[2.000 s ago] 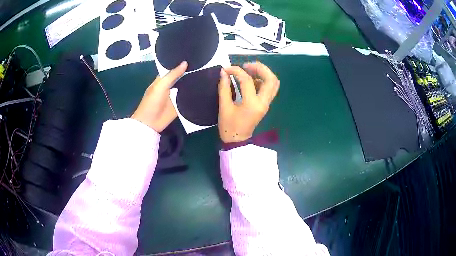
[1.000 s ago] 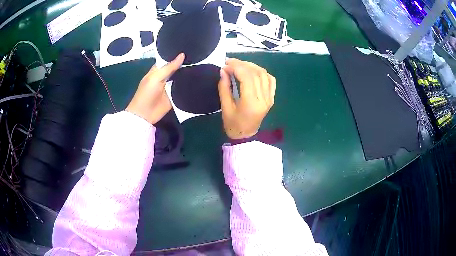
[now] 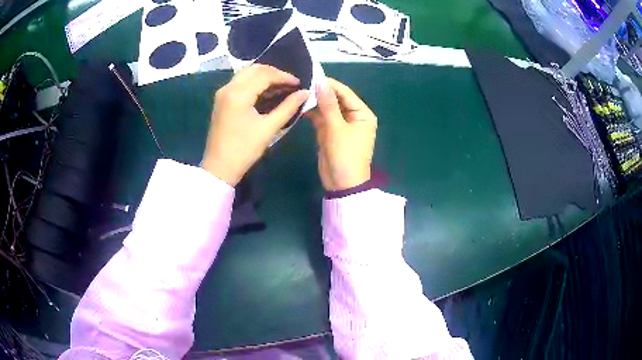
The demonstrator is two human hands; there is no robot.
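A white release liner (image 3: 318, 79) with large black adhesive pads (image 3: 291, 55) is bent between my hands at the upper middle. My left hand (image 3: 255, 116) has thumb and forefinger pinched at its lower edge; the fingers hide part of the sheet. My right hand (image 3: 345, 133) grips the sheet's right edge between thumb and fingers. A black blower fan (image 3: 246, 216) lies on the green bench, mostly hidden behind my left forearm.
White sheets with black circles (image 3: 167, 55) lie at the far side. A ridged black row of fans (image 3: 60, 204) runs along the left, with wires beside it. A black foam sheet (image 3: 531, 140), pale leads (image 3: 578, 126) and yellow-and-black components (image 3: 614, 130) are at the right.
My left hand has moved right and up to meet my right hand at the sheet. The sheet, flat before, is now bent and its lower pad is mostly covered.
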